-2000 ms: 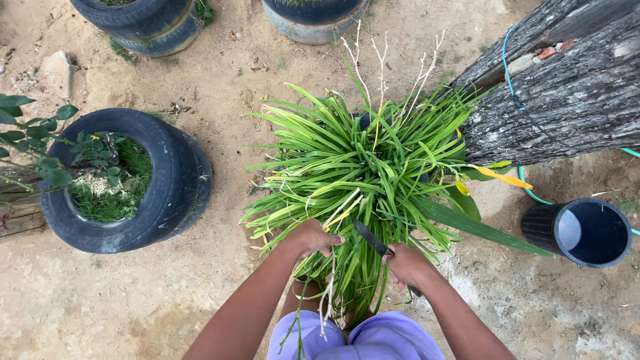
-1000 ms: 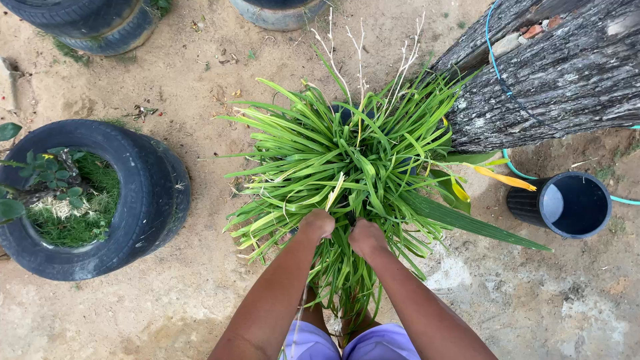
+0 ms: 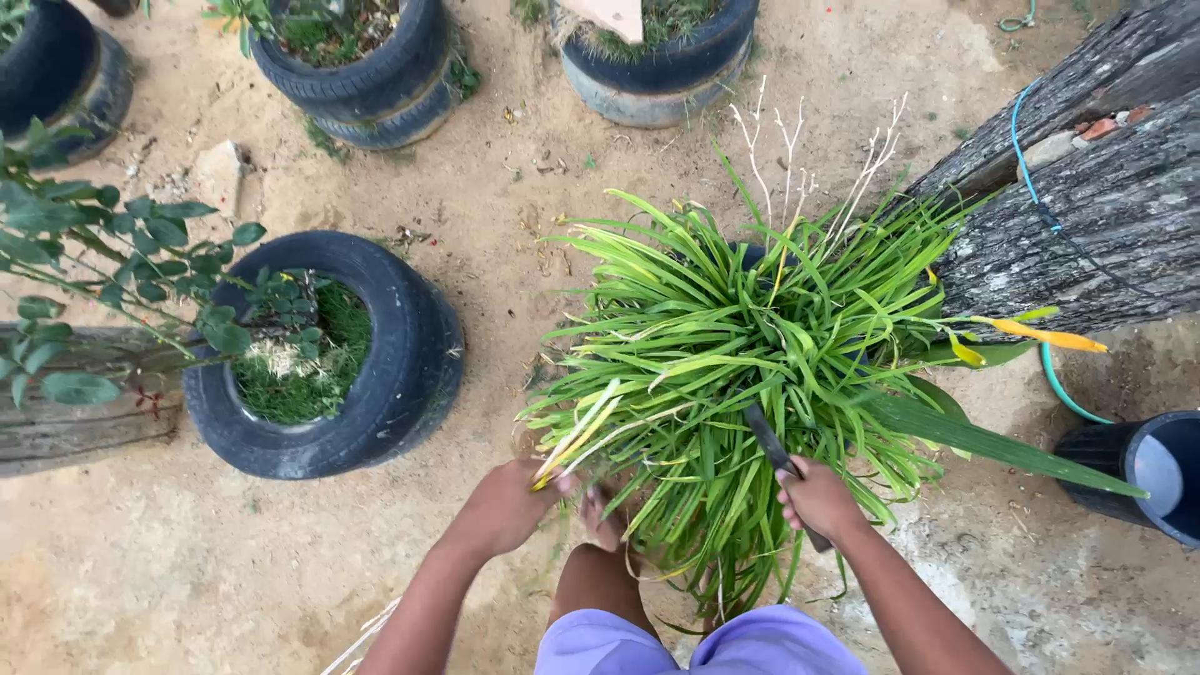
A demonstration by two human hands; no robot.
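Note:
A large leafy plant [image 3: 712, 337] with long strap-like green leaves spreads in front of me, its dark pot mostly hidden beneath. My left hand [image 3: 514, 502] is closed around several yellowed and whitish leaves [image 3: 583, 431] at the plant's lower left. My right hand [image 3: 817, 502] grips a dark knife-like tool [image 3: 771, 441], whose upper end reaches in among the leaves. Dry bare stalks [image 3: 867, 169] rise at the plant's far side, and a yellow-orange flower bud [image 3: 1050, 333] juts out to the right. Some pale dry stems [image 3: 366, 637] lie beside my left forearm.
A tire planter [image 3: 422, 375] with a leafy shrub stands at left, and more tire planters [image 3: 366, 89] stand farther back. On the right are a weathered tree trunk [image 3: 1059, 225] wrapped with blue cord, a green hose [image 3: 1055, 384] and a black bucket [image 3: 1097, 459].
Both hands were together in the leaves one second ago; now they are apart. My left hand has moved left with yellowed leaves in it, and the tool in my right hand shows again.

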